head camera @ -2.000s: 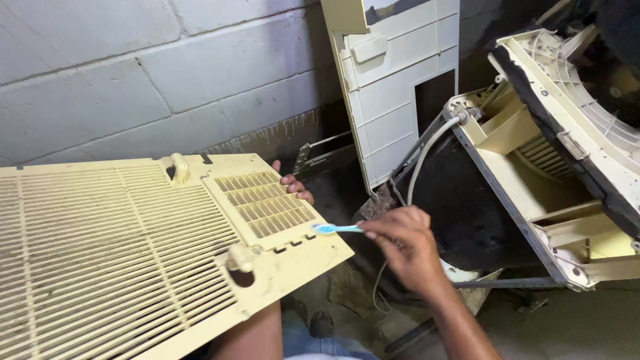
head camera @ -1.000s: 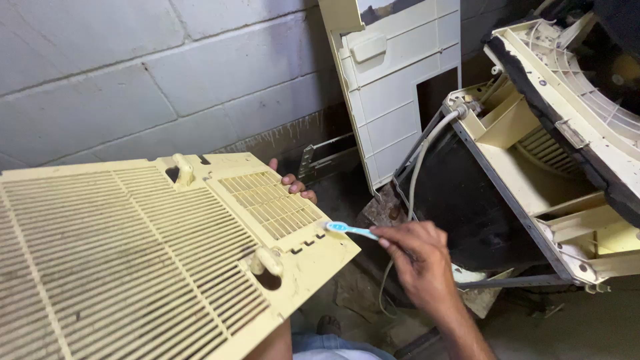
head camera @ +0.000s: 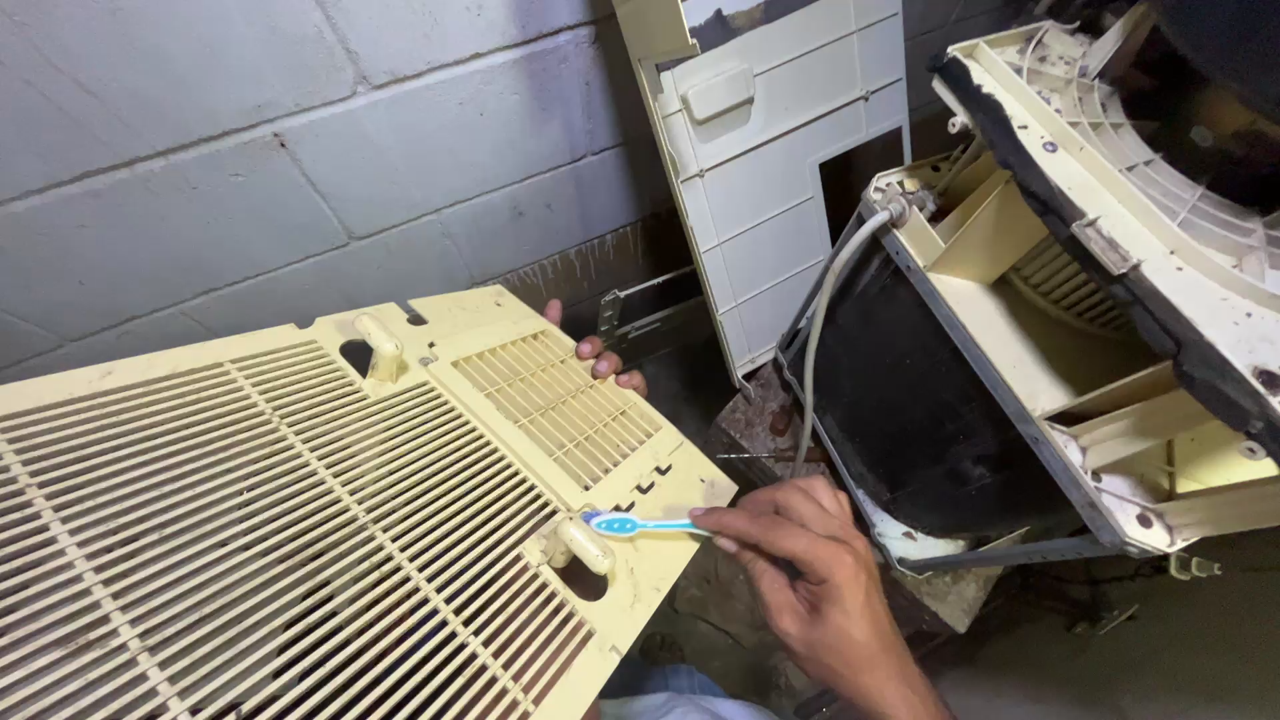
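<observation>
A cream plastic louvred grille panel (head camera: 330, 500) fills the lower left, tilted, with a small square vent grid (head camera: 560, 405) and two knob-like tabs. My left hand (head camera: 600, 360) grips its far edge beside the vent grid; only the fingertips show, the rest hidden behind the panel. In my right hand (head camera: 810, 570) is a blue and white toothbrush (head camera: 640, 525), held by its handle between thumb and fingers. Its head is at the panel's solid strip, close by the lower tab (head camera: 585, 545), bristles turned toward the panel.
At the right stands an opened appliance housing (head camera: 1040, 330) with a metal frame, a black side and a grey cable (head camera: 825, 310). A ribbed white plastic panel (head camera: 750, 200) leans by the painted block wall (head camera: 300, 150). Rubble lies on the floor below.
The toothbrush in my right hand has moved from the panel's right corner, beside the slots, to near the lower tab. My left hand still holds the panel's far edge.
</observation>
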